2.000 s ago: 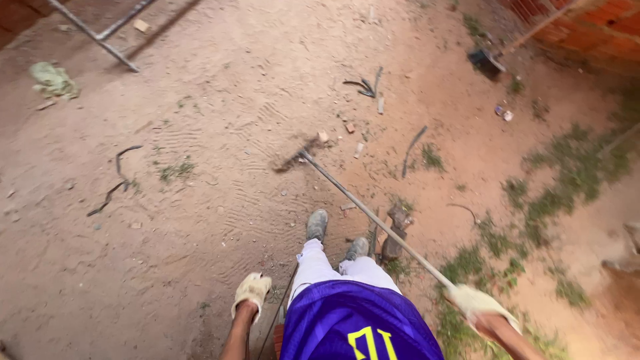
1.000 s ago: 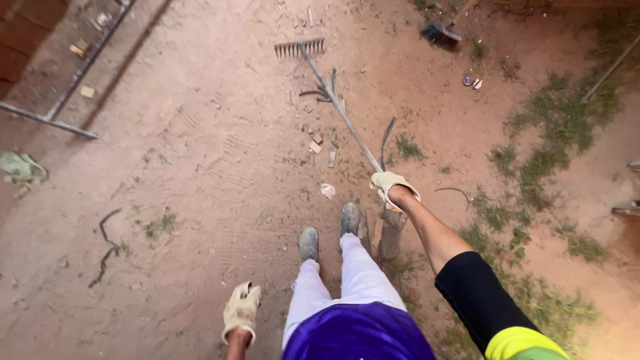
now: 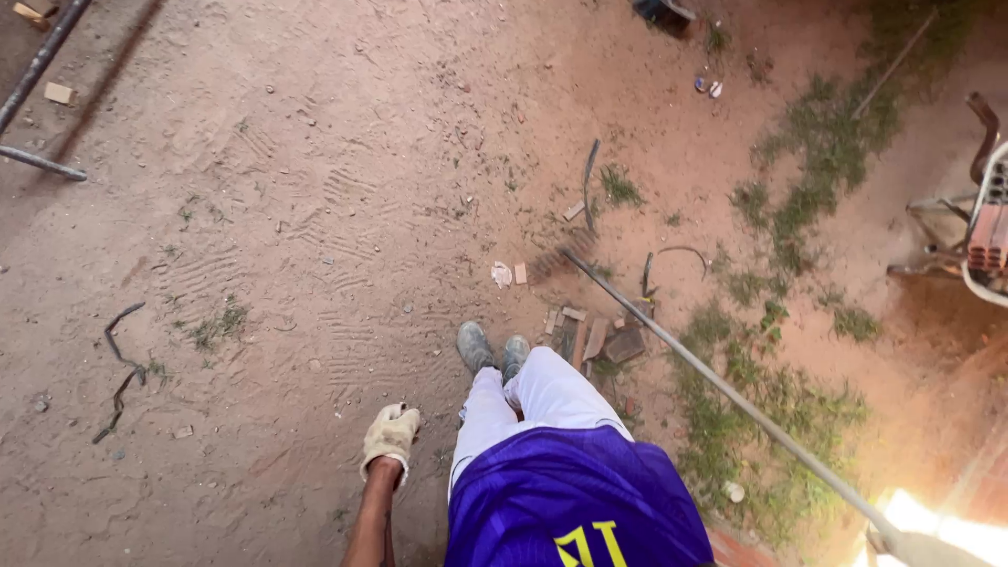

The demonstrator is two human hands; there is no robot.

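Observation:
My left hand (image 3: pixel 391 435), in a pale work glove, hangs beside my legs with its fingers curled and no object visible in it. My right hand (image 3: pixel 917 545), also gloved and partly cut off at the bottom right corner, grips the handle of a garden rake (image 3: pixel 709 374). The rake's head (image 3: pixel 561 256) is motion-blurred on the reddish dirt, ahead of my boots. Close to it lie a small tan block (image 3: pixel 520 273), a crumpled white scrap (image 3: pixel 501 274) and a dark strip (image 3: pixel 590 185). Broken brick and wood pieces (image 3: pixel 596 339) are gathered beside my right boot.
A metal frame (image 3: pixel 39 71) stands at the upper left. A bent dark strip (image 3: pixel 120 374) lies on the left ground. Grass patches (image 3: pixel 787 394) run along the right side. At the right edge is a wheelbarrow (image 3: pixel 976 244) with hollow bricks. A broom head (image 3: pixel 664 16) shows at the top.
The rake head has come back from far ahead to near my boots, and my right hand has drawn back to the lower right. Debris now lies gathered beside my right boot.

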